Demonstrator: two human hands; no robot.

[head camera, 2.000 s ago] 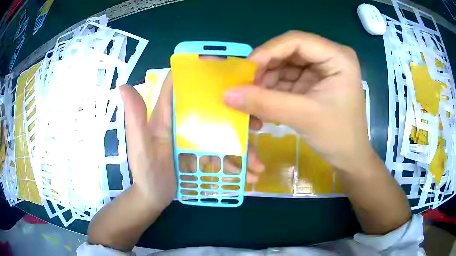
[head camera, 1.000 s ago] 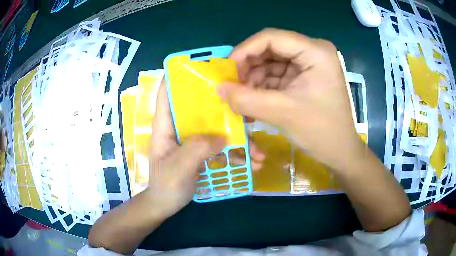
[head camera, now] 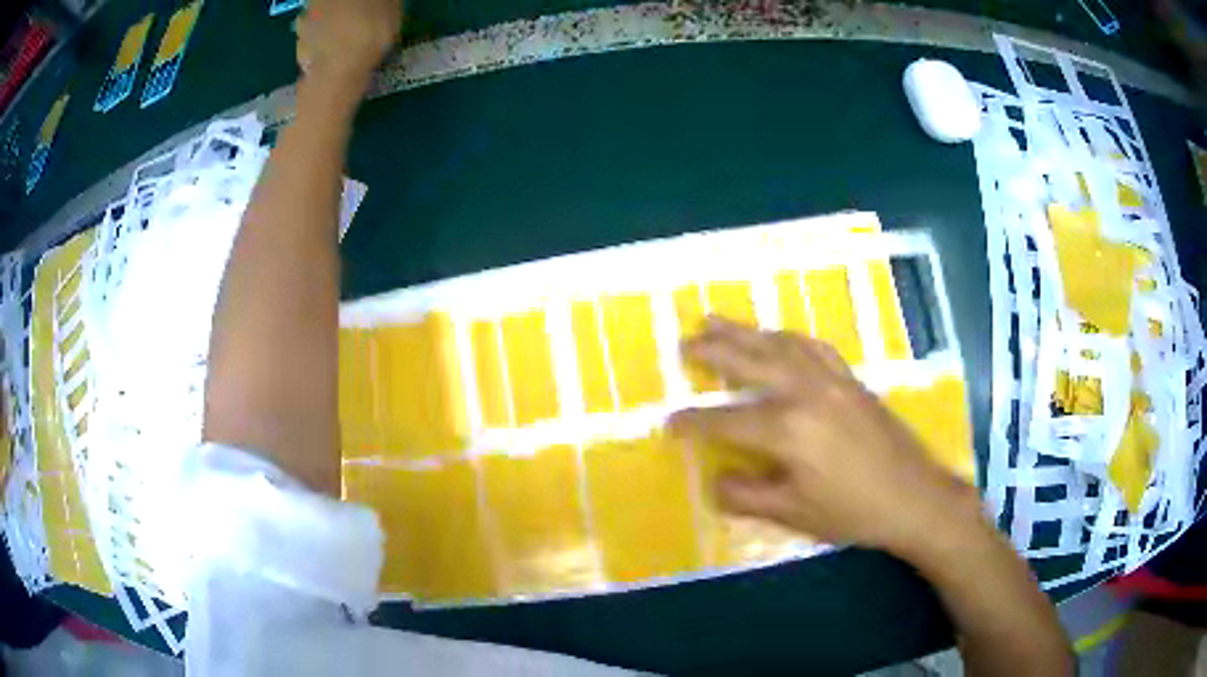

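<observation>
The glossy sticker sheet [head camera: 536, 529] with two rows of yellow adhesive pieces lies in front of me. My right hand [head camera: 794, 437] is over its right half, fingers apart, with nothing visible in it; whether the fingertips touch the sheet is unclear. My left arm is stretched to the far side of the bench. My left hand [head camera: 348, 33] is blurred at the top edge of the picture, and its fingers are not clear. Part of a light-blue frame [head camera: 285, 7] shows just left of it, cut off by the edge; I cannot tell if they touch.
White waste lattice is heaped at the left [head camera: 166, 318] and right [head camera: 1019, 344], with yellow scraps [head camera: 1096, 271] on the right heap. A small white case [head camera: 942, 101] lies beyond the sheet. Finished frames [head camera: 172, 50] lie at the far left. A speckled strip [head camera: 596, 29] runs along the far side.
The blue frame with its yellow piece is gone from between my hands. My left hand has moved up to the far side. My right hand has let go and lowered over the sheet.
</observation>
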